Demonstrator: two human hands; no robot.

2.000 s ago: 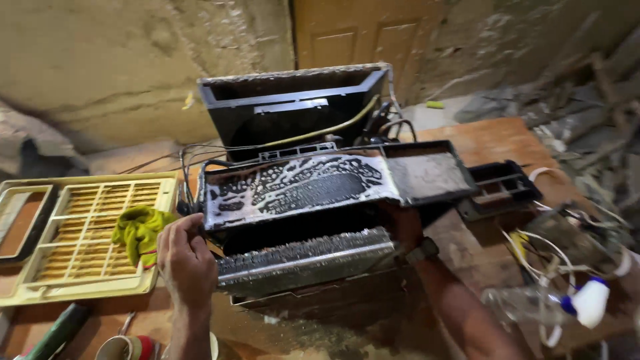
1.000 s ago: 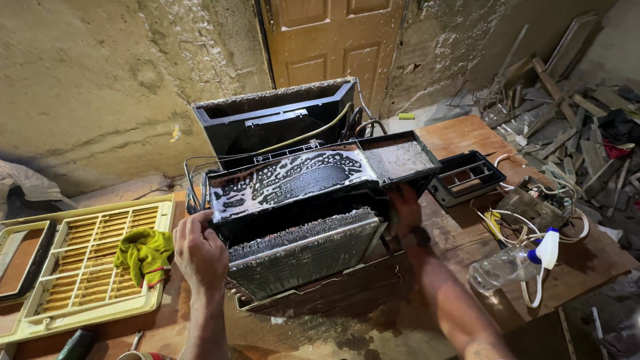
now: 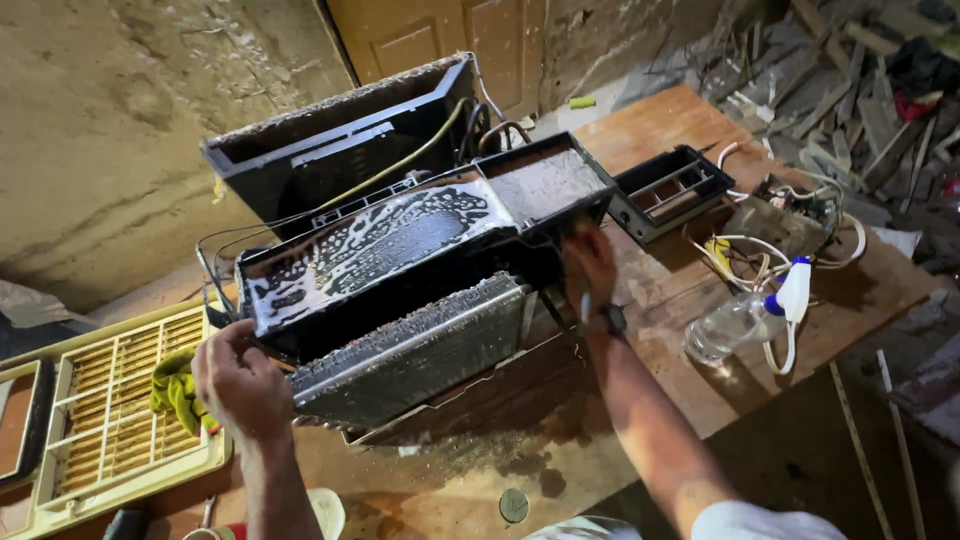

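A long black plastic housing (image 3: 405, 232) with white foam in its upper tray lies across the middle of an opened air-conditioner unit. My left hand (image 3: 244, 379) has its fingers curled on the housing's near left corner. Under the right end of the housing, my right hand (image 3: 589, 262) is partly in shadow, and its grip is unclear. A finned heat-exchanger coil (image 3: 420, 360) stands tilted between my hands on the near side, with crusted dirt along its top edge. Behind the housing rises a black frame (image 3: 345, 135) with copper pipes and a yellow-green wire beside it.
A cream louvered grille (image 3: 127, 405) with a yellow-green glove (image 3: 180, 390) lies left. On the right are a black slotted frame (image 3: 671, 191), a wired electrical part (image 3: 787, 217) and a clear spray bottle (image 3: 731, 326). A round lid (image 3: 514, 505) lies near the front edge.
The black housing has shifted up and away from the coil's top, with a wider dark gap between them than two seconds ago. Both hands stay at its ends. The view has shifted.
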